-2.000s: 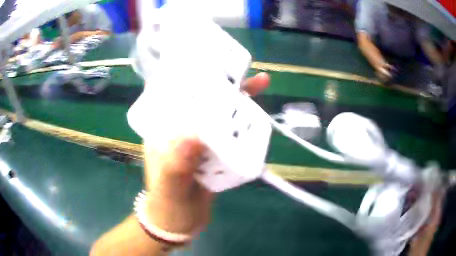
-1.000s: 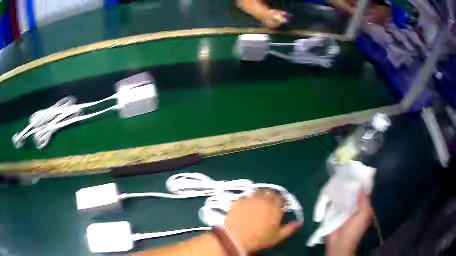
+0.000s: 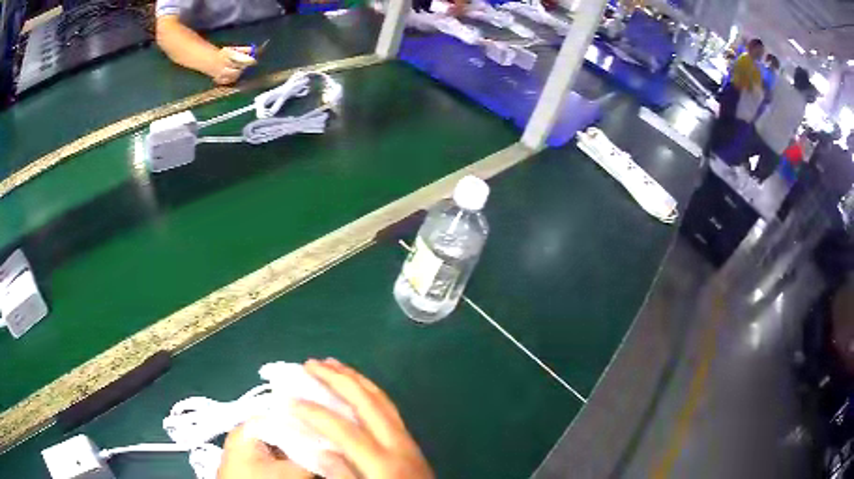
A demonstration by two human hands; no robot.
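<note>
My right hand (image 3: 360, 416) is at the bottom centre, its fingers over a crumpled white cloth (image 3: 304, 412). My left hand (image 3: 253, 457) is just left of it, cut off by the bottom edge and partly covered by the cloth; what it grips is hidden. A looped white power cord (image 3: 201, 418) comes out at the left of the hands. A white power strip body (image 3: 77, 460) lies at the bottom left with a cord running towards the bundle.
A clear bottle with a white cap (image 3: 440, 262) stands beside the belt rail (image 3: 272, 285). The belt carries a corded block (image 3: 172, 142) and another block (image 3: 19, 295). A long power strip (image 3: 627, 176) lies right. A white post (image 3: 562, 75) rises behind. A person's hand (image 3: 232, 64) is opposite.
The view has swung right, showing the bottle clearly. My hands, apart one second ago, are now together; the right hand has brought the cloth over to the left hand.
</note>
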